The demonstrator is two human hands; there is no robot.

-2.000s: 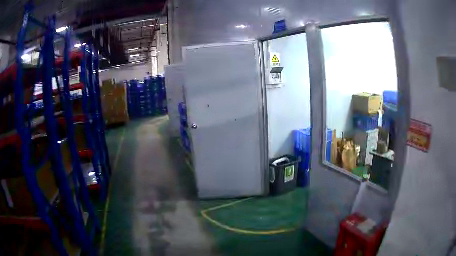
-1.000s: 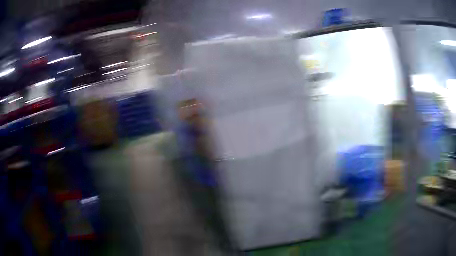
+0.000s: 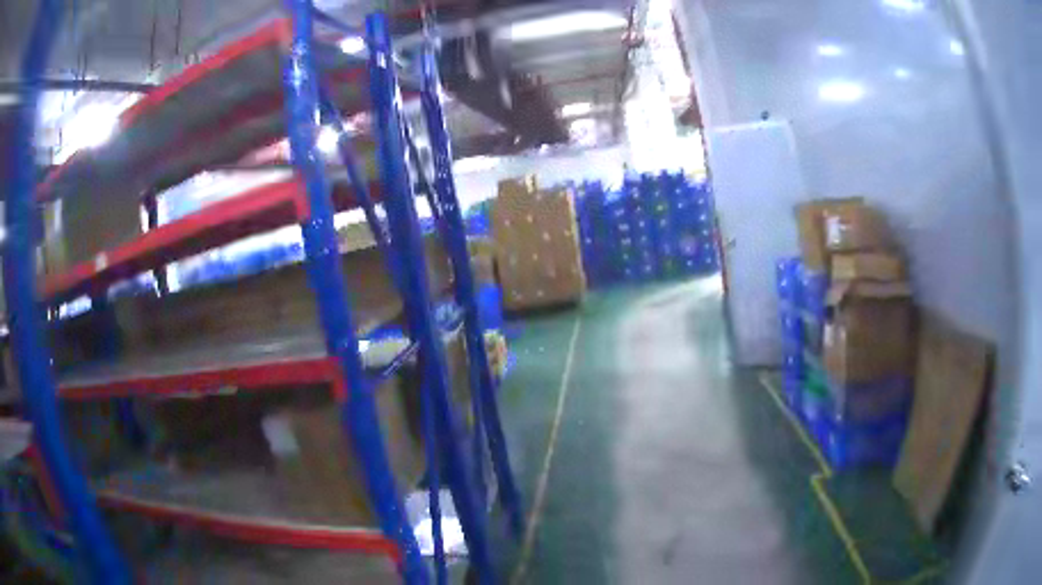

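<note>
Neither of my hands is in the picture. Nearest on the left stands a rack with blue uprights [image 3: 334, 286] and red beams [image 3: 206, 377]. Brown cartons [image 3: 331, 451] sit on its lower shelf. On the right, brown cartons [image 3: 868, 331] are piled on and beside blue crates [image 3: 851, 429] along the pale wall. A flat brown board [image 3: 943, 423] leans next to them.
A green floor aisle with a pale worn strip [image 3: 691, 457] and yellow lines runs ahead. A tall carton stack [image 3: 537, 246] and stacked blue crates [image 3: 646, 229] stand at its far end. A pale door [image 3: 760, 246] stands beyond the cartons; a door edge with a knob [image 3: 1016, 477] is at far right.
The view has swung left and moved forward, past the doorway and window. The rack is larger, and the cartons and blue crates behind the grey door now show.
</note>
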